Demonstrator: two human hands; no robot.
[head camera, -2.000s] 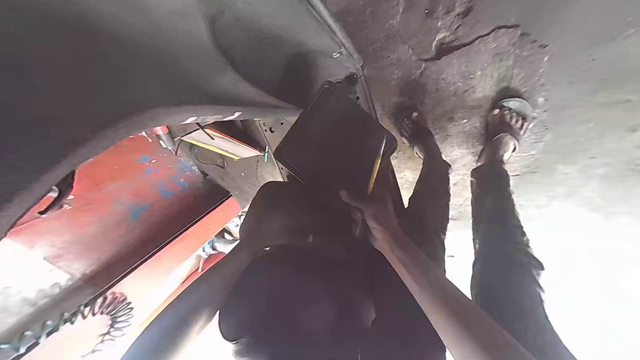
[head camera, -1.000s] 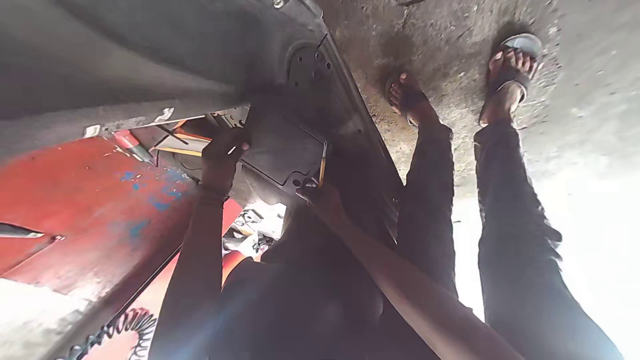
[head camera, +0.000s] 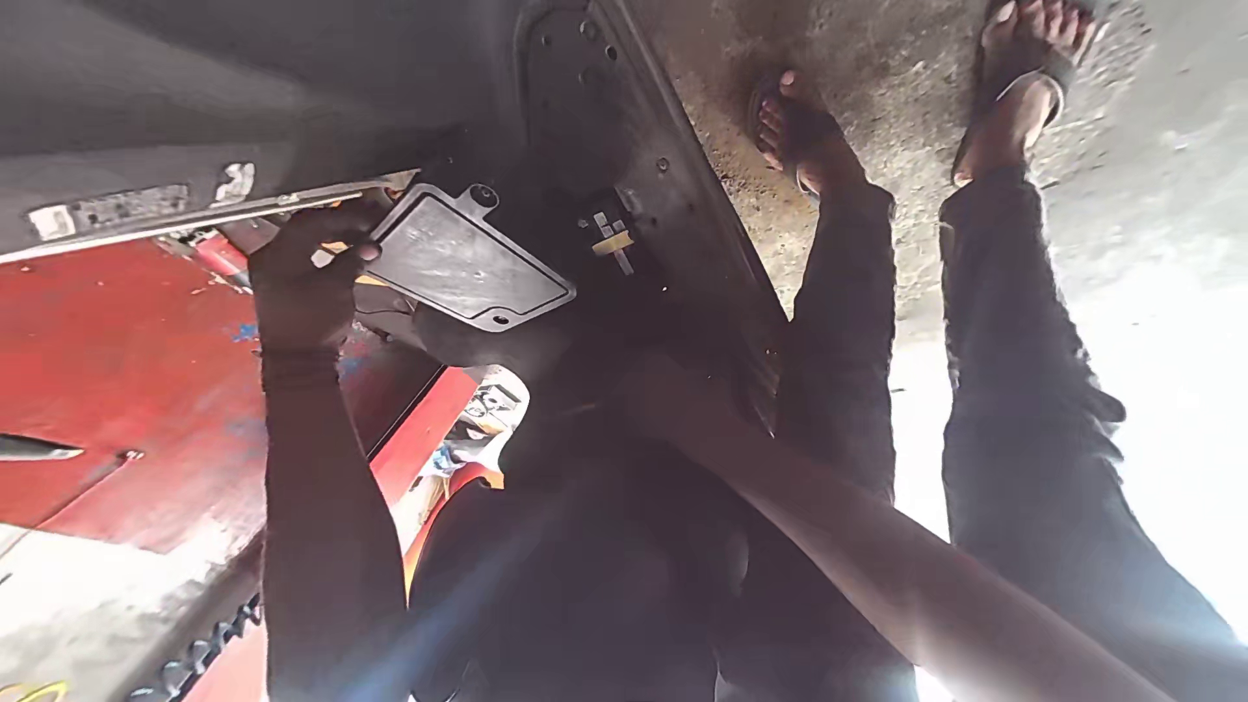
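Note:
My left hand (head camera: 317, 258) grips the left end of a flat plastic cover (head camera: 468, 258), which has a mounting tab on its upper edge and a hole near its lower corner. The cover is tilted, lifted beside a dark panel (head camera: 624, 127) with several small holes. Right of the cover, a recess shows small light and yellowish parts (head camera: 612, 239), perhaps fuses or relays. My right hand (head camera: 663, 390) is in deep shadow below that recess; its fingers and anything in them cannot be made out.
A red painted metal panel (head camera: 127, 390) with blue marks lies at the left, with a coiled black cable (head camera: 205, 648) below it. A large dark body panel (head camera: 244, 78) spans the upper left. A person's legs and sandalled feet (head camera: 809, 136) are on the concrete floor (head camera: 907, 127) at the right.
The cover has come away from the dark panel and moved left in my left hand, and the small parts now show. My right hand has drawn back into shadow.

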